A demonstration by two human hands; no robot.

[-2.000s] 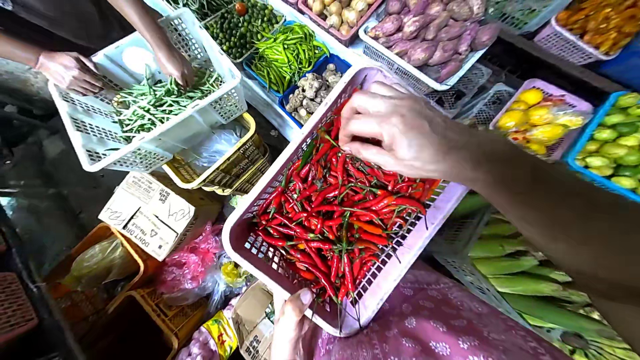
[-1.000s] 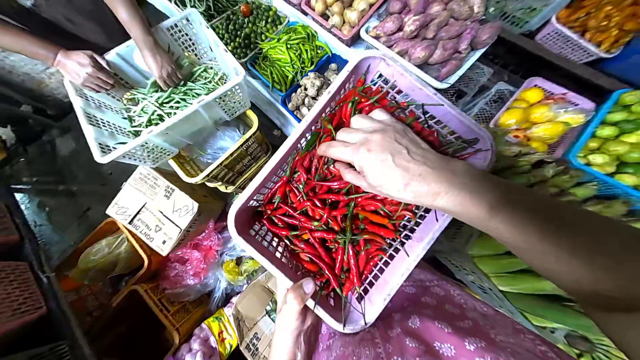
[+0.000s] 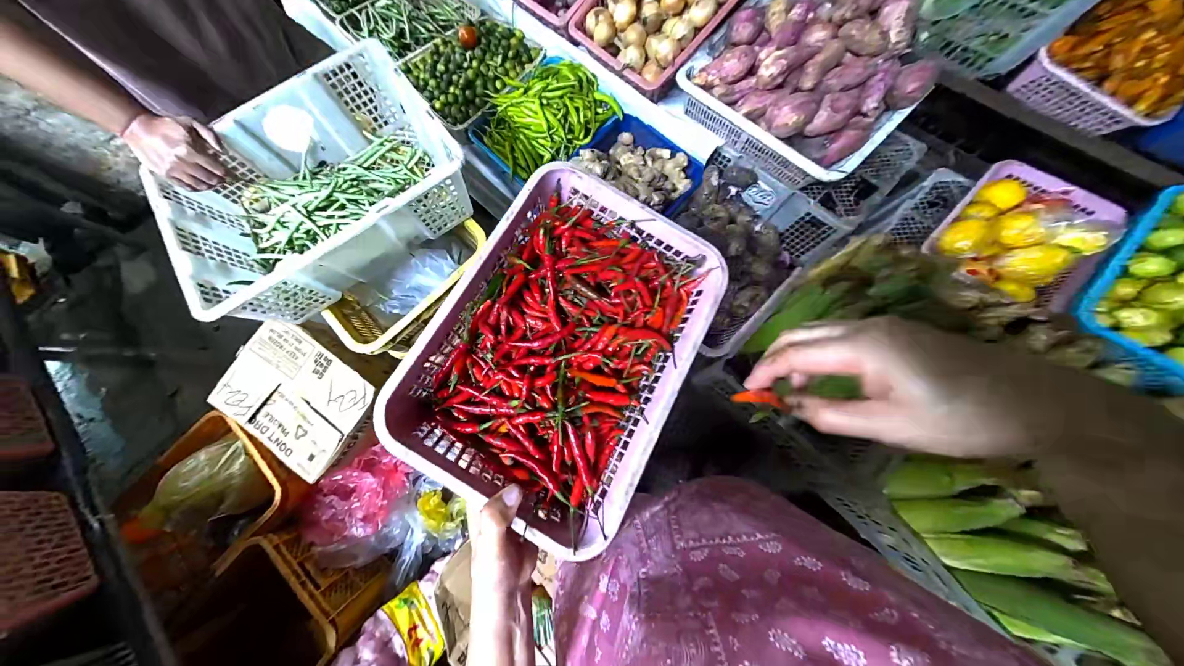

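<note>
My left hand point(image 3: 502, 546) grips the near rim of a pink plastic basket point(image 3: 680, 393), thumb over the edge. Red chili peppers point(image 3: 564, 342) with green stems fill much of the basket, which is tilted towards me. Off to its right, my right hand point(image 3: 860, 384) pinches a small orange-red chili pepper point(image 3: 758, 399) between its fingertips, above the husked corn and leafy greens. That hand is somewhat blurred.
Another person's hand point(image 3: 176, 153) rests on a white crate point(image 3: 319, 301) of green beans at upper left. Behind are green chilies point(image 3: 550, 116), ginger point(image 3: 638, 171) and sweet potatoes point(image 3: 814, 69). Corn ears point(image 3: 1008, 546) lie at lower right, a cardboard box point(image 3: 291, 398) at left.
My right hand has left the chilies in the basket and moved right, out past the rim, with a chili in its fingers. One of the other person's hands is no longer in view.
</note>
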